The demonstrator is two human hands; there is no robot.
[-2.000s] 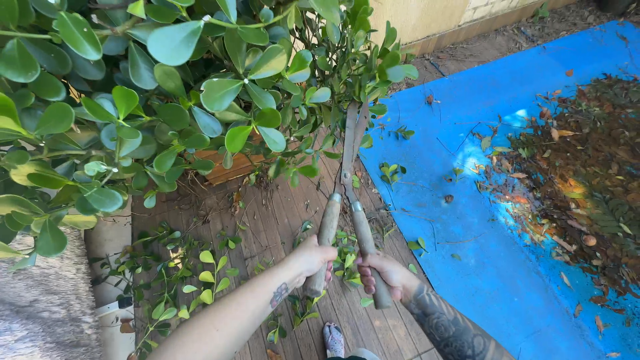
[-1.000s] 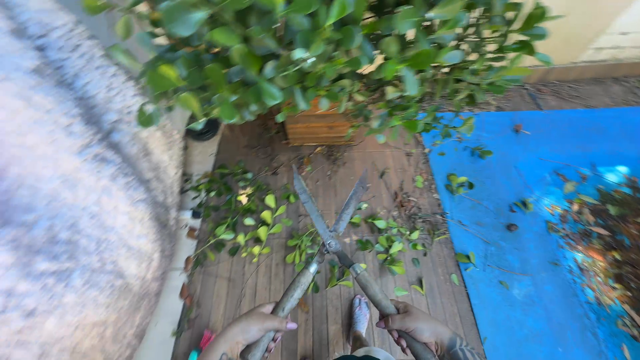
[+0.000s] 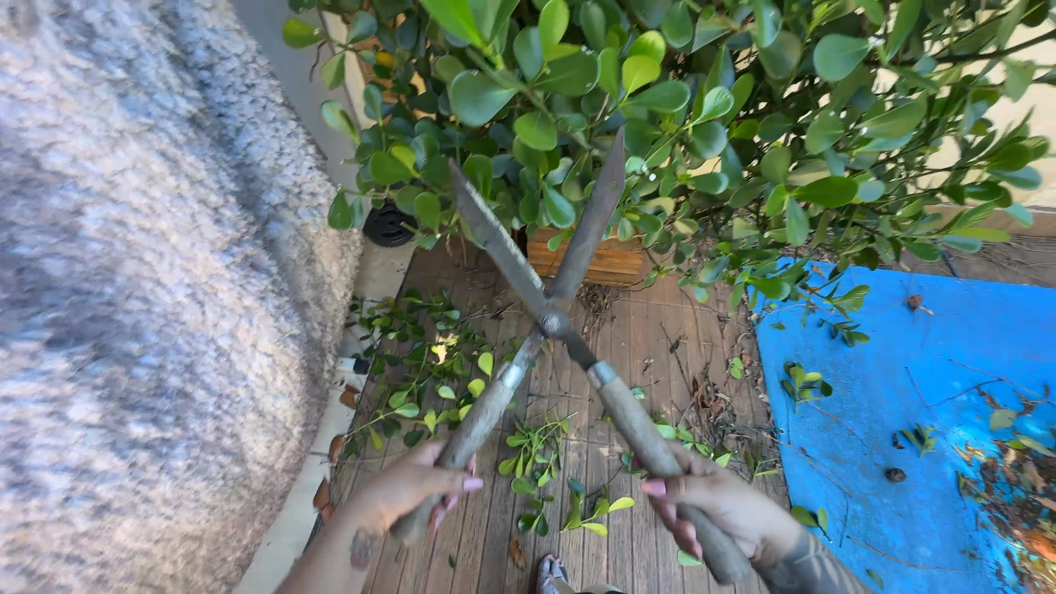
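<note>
My left hand [image 3: 412, 487] is closed round one wooden handle of a pair of hedge shears [image 3: 554, 323], and my right hand [image 3: 718, 503] grips the other handle. The handles are spread and the two metal blades stand wide apart in a V, pointing up and away from me. Their tips overlap the lower leaves of a bushy green shrub [image 3: 569, 74] in the view; whether they touch any stem I cannot tell. Below the pivot, cut leafy sprigs [image 3: 536, 454] lie on the wooden deck.
A wooden planter [image 3: 590, 257] stands under the shrub. A rough textured wall [image 3: 165, 313] rises on the left. On the right a blue tarp [image 3: 874, 371] holds dry leaves and twigs. More cut branches [image 3: 412, 371] lie left on the deck. My foot shows at the bottom edge.
Two seconds ago the blades were nearly closed at the shrub's right side; by one second ago they were spread. They have since been raised to overlap the shrub's lower leaves. The view has swung left.
</note>
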